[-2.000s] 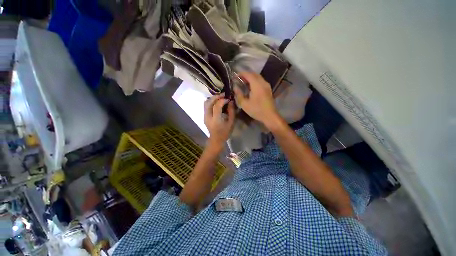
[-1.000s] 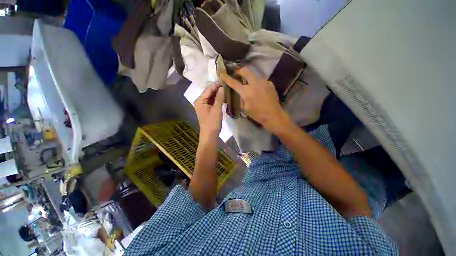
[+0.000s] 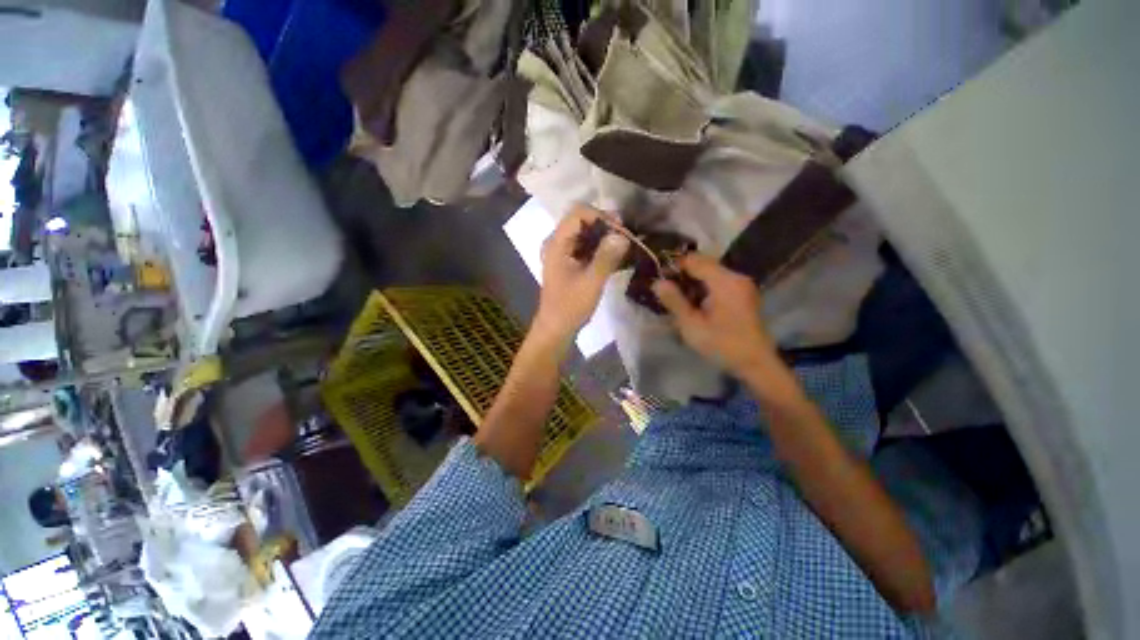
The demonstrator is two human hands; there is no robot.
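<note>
A pile of beige garment parts (image 3: 750,163) with dark brown bands lies at the upper middle, over my lap. My left hand (image 3: 579,269) pinches a dark brown band with a pale seam edge (image 3: 641,243). My right hand (image 3: 719,310) grips the same piece to the right, with the edge stretched between both hands. A tiny glint shows near my right fingertips; I cannot tell whether it is a tool. A curved beige and brown piece (image 3: 644,119) stands up behind my hands.
A second beige and brown bundle (image 3: 431,125) hangs at the upper left, before a blue bin (image 3: 313,63). A white bin (image 3: 256,188) stands left. A yellow crate (image 3: 469,350) is on the floor. A large pale table (image 3: 1025,225) fills the right. A distant person's head shows at lower left.
My hands have moved apart and now stretch an edge between them. The brown piece earlier upright between my fingers now lies lower and flatter. The whole view has shifted, with things farther right.
</note>
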